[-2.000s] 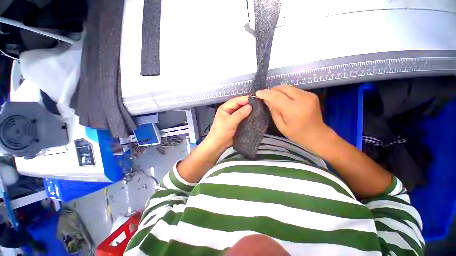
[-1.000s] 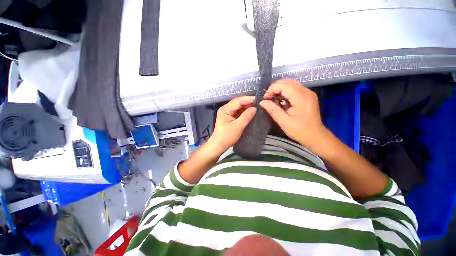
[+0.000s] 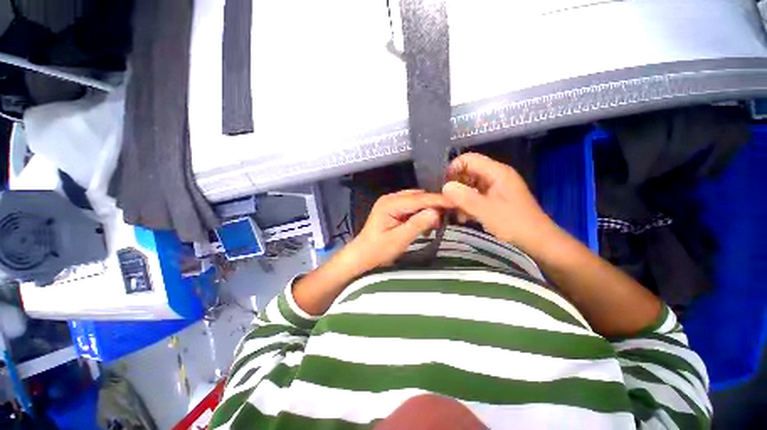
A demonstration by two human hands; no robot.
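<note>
A long dark grey fabric strip [image 3: 429,92] runs from the top of the white table over its front edge down to my lap. My left hand [image 3: 399,225] pinches the strip just below the table edge, and its fingers cover part of it. My right hand [image 3: 486,195] is at the strip's right edge, fingertips together and touching my left fingertips. No tool or thread can be made out at the fingertips. The strip's lower end is mostly hidden behind my left hand.
A second dark strip [image 3: 238,67] lies on the table at left. Grey cut pieces [image 3: 158,126] hang over the table's left edge. A measuring tape [image 3: 538,113] runs along the front edge. A blue bin [image 3: 740,277] with dark garments is at right, a grey vented housing [image 3: 49,235] at left.
The strip now shows its flat, wider face above my hands, and less of its lower end shows. My left hand has moved slightly lower. The table has shifted a little left in the view.
</note>
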